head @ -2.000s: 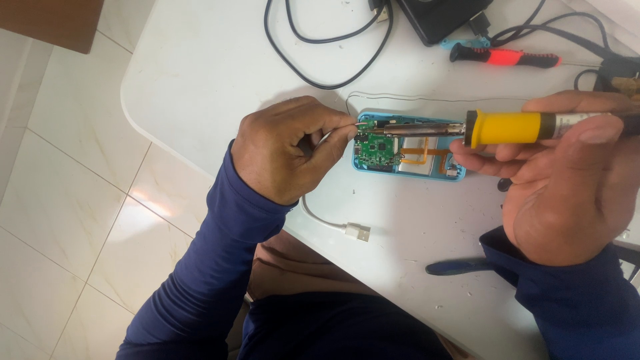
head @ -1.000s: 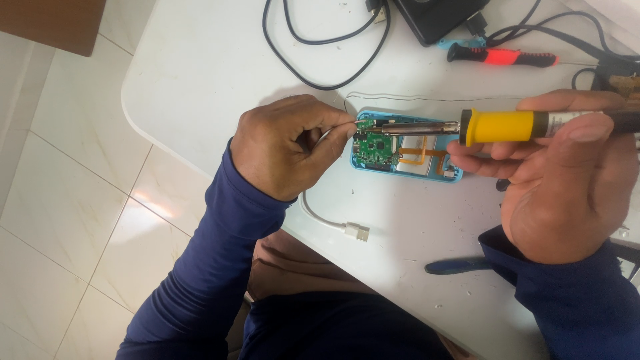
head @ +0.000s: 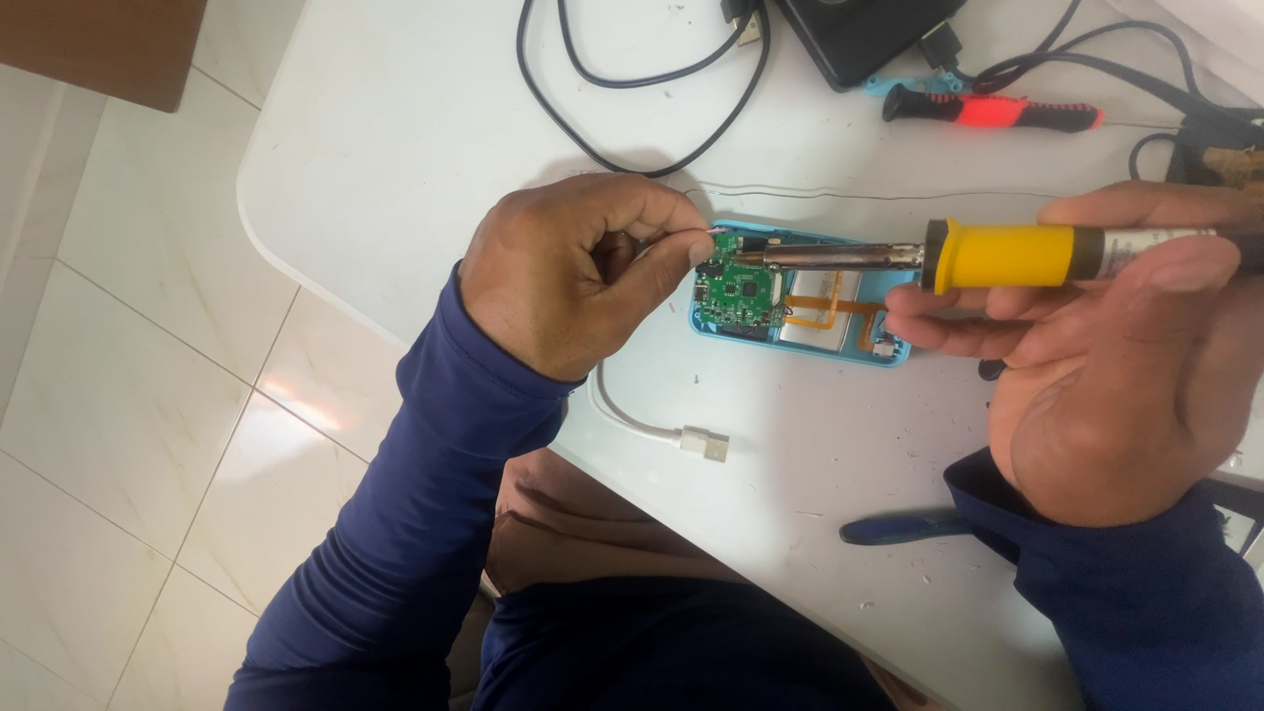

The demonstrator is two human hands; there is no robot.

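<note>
My right hand [head: 1116,346] holds a yellow and black soldering iron [head: 1007,257], whose tip lies over the upper part of a green circuit board [head: 746,286]. The board sits at the left end of a light-blue plastic case [head: 805,351]. To its right in the case are a silver battery pack [head: 818,321] and an orange flex cable [head: 839,304]. My left hand [head: 583,267] pinches a thin pinkish wire [head: 718,231] at the board's upper left corner. Whether the iron's tip touches the board cannot be told.
A black cable [head: 523,69] loops beyond the hands, near a black box [head: 859,35]. A red and black screwdriver [head: 992,111] lies at the upper right. A white USB plug [head: 703,443] and a dark-blue tool handle [head: 904,527] are nearer the table's edge [head: 671,518].
</note>
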